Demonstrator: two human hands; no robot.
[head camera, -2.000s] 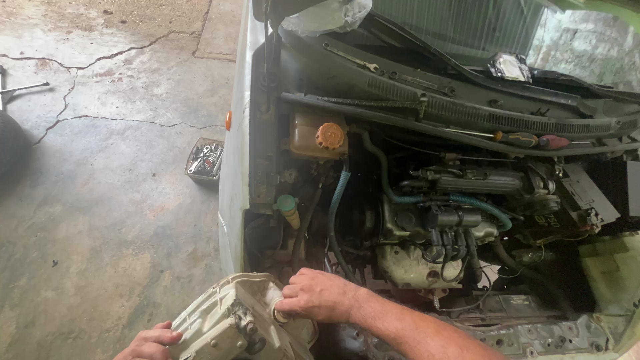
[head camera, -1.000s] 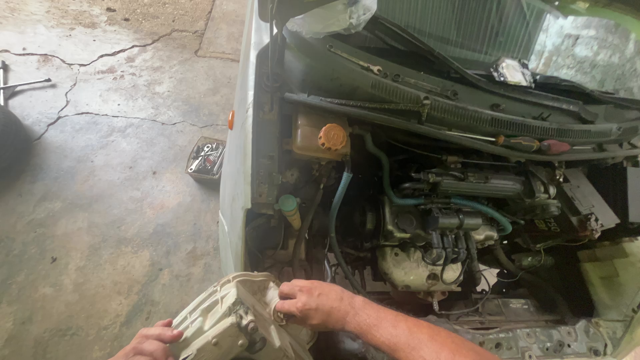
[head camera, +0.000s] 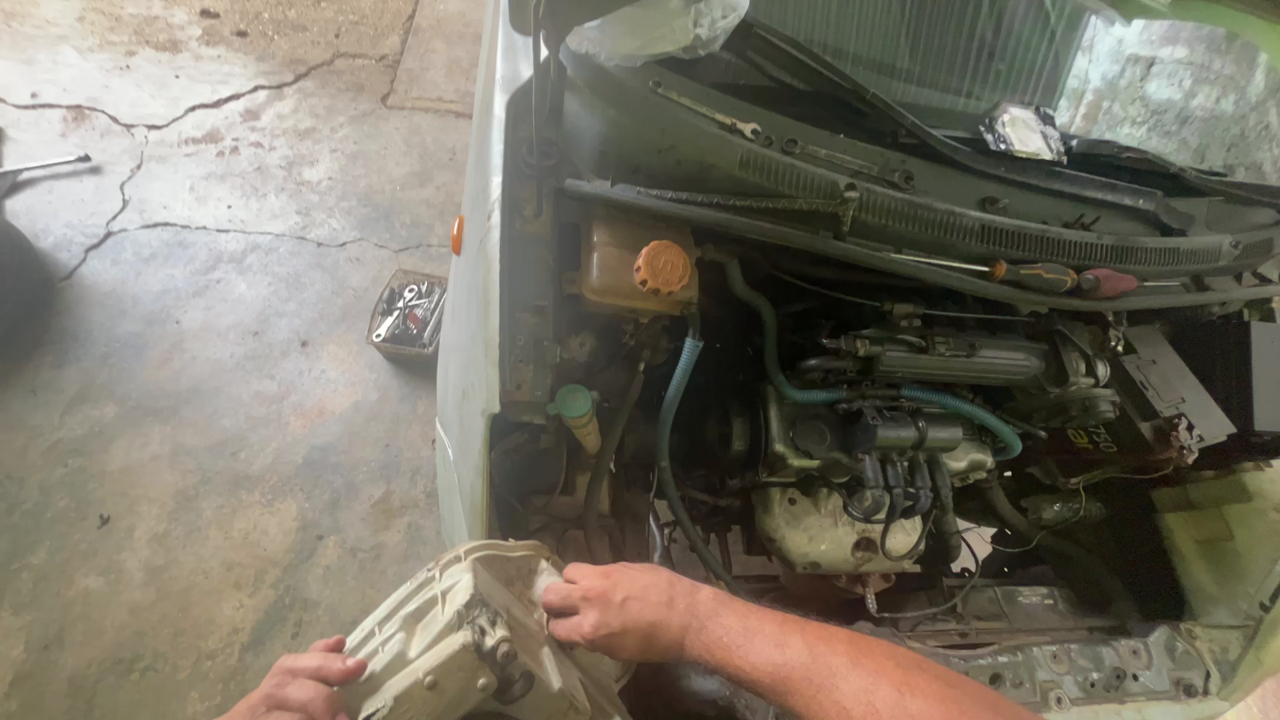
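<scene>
A pale plastic headlight housing (head camera: 455, 640), seen from its back, is tilted at the bottom of the view beside the car's front corner. My left hand (head camera: 305, 680) holds its left edge, with the fingers over the rim. At its upper right side my right hand (head camera: 625, 610) pinches a small whitish piece (head camera: 548, 582), perhaps cloth or a plastic part, against the housing. The forearm reaches in from the lower right, over the front of the open engine bay. The underside of the housing is out of view.
The engine (head camera: 850, 480), hoses and a coolant tank with an orange cap (head camera: 662, 266) lie beyond my hands. Wrenches (head camera: 710, 110) and screwdrivers (head camera: 1035, 277) rest along the cowl below the windshield. A box of tools (head camera: 408, 312) stands on the cracked concrete floor beside the fender (head camera: 468, 400).
</scene>
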